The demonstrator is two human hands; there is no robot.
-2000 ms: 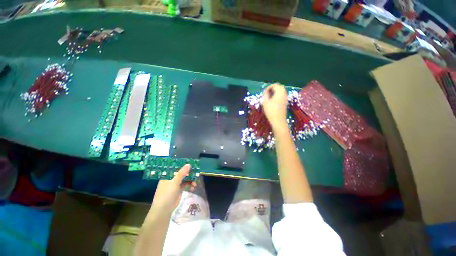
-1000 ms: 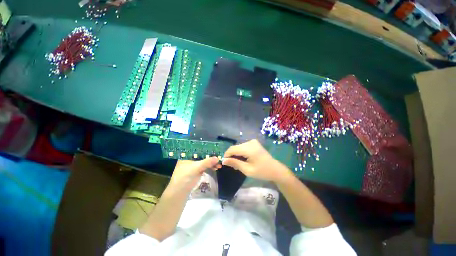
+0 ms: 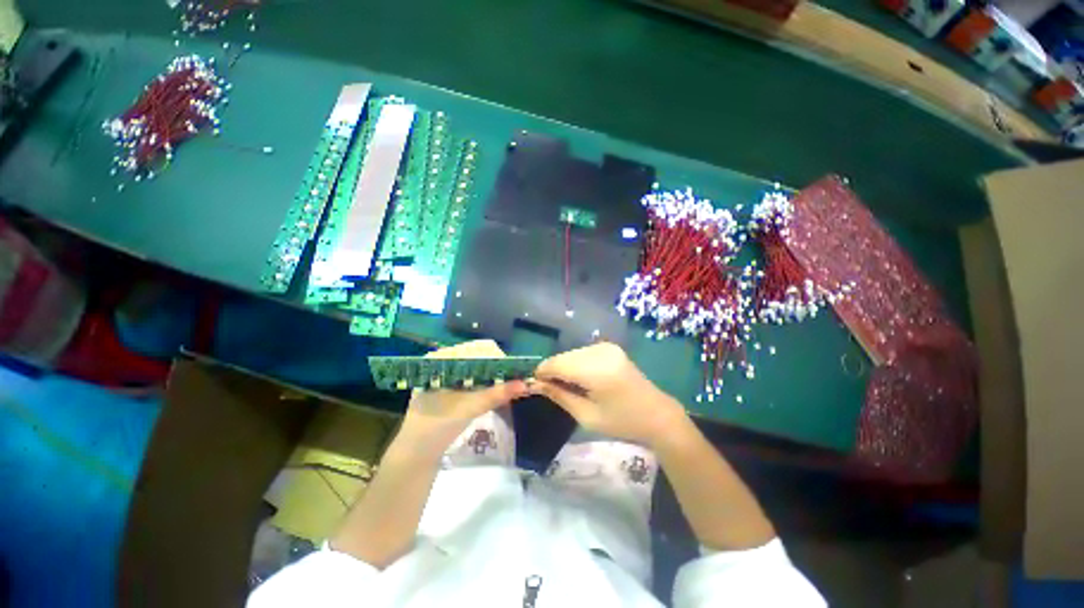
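Note:
My left hand (image 3: 458,401) holds a short green PCB panel strip (image 3: 446,371) over my lap at the bench's front edge, tilted nearly edge-on. My right hand (image 3: 594,382) pinches at the strip's right end. A thin dark red bit, seemingly a connector cable (image 3: 566,382), shows under its fingers; the plug is hidden. A single PCB with a red cable (image 3: 579,219) lies on the black sheet (image 3: 511,263). Stacked PCB strips (image 3: 430,220) with pale grey strips (image 3: 378,196) lie left of the sheet.
A large loose cable pile (image 3: 686,264) lies right of the sheet, a smaller one (image 3: 169,115) far left. Red bubble wrap (image 3: 874,267) lies on the right, beside a brown carton (image 3: 1046,356). Another open carton (image 3: 208,475) stands below the bench, lower left. A wooden shelf edge (image 3: 909,68) runs behind.
My right hand has come from the cable pile to the strip's right end. My left hand has raised the strip slightly and tilted it. The view has shifted.

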